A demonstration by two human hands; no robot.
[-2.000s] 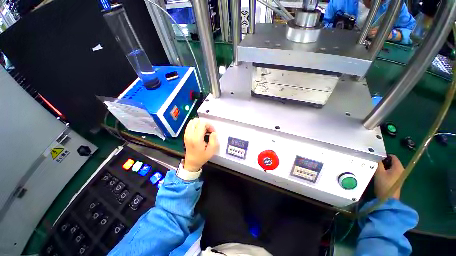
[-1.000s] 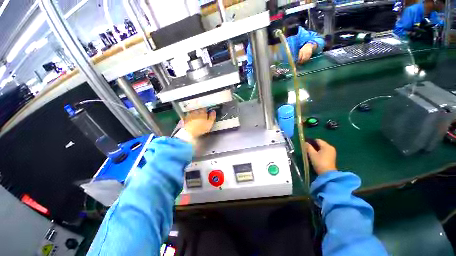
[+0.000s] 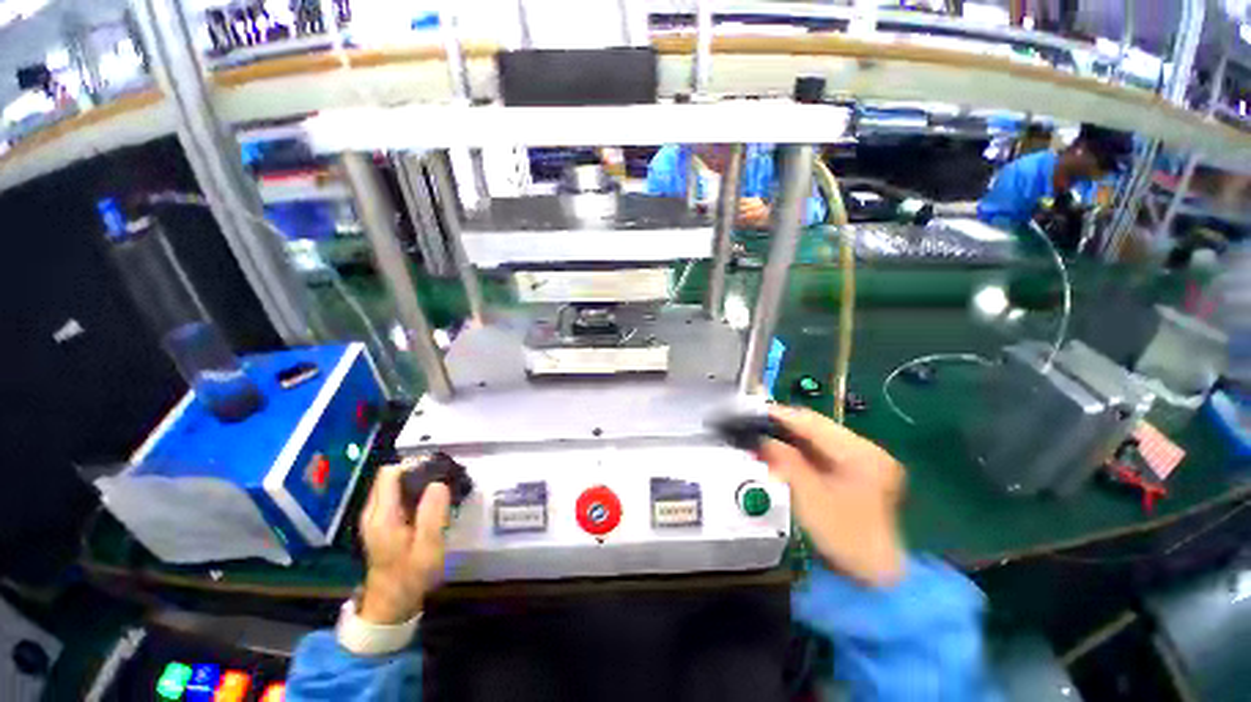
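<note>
The silver pneumatic press (image 3: 590, 412) stands in front of me, its upper platen (image 3: 590, 240) raised above the pale pressing block (image 3: 593, 284). The lower nest (image 3: 597, 351) shows under the block, with a dark part on it. My left hand (image 3: 405, 528) holds a dark unit (image 3: 436, 477) at the front left corner of the press. My right hand (image 3: 844, 487) holds a blurred black unit (image 3: 745, 428) over the front right part of the press. The red emergency stop (image 3: 598, 512) and the right green button (image 3: 753, 499) are uncovered.
A blue-and-white box (image 3: 261, 453) with an upright cylinder stands left. A yellowish hose (image 3: 845, 288) hangs right, near small dark units (image 3: 809, 387). A grey metal fixture (image 3: 1056, 412) stands far right. Lit screens (image 3: 206, 683) show at lower left. Two people in blue sit behind.
My left hand has come back from under the platen to the front left corner, now with a dark unit. My right hand has moved left from the mat with a black unit. The view has turned left.
</note>
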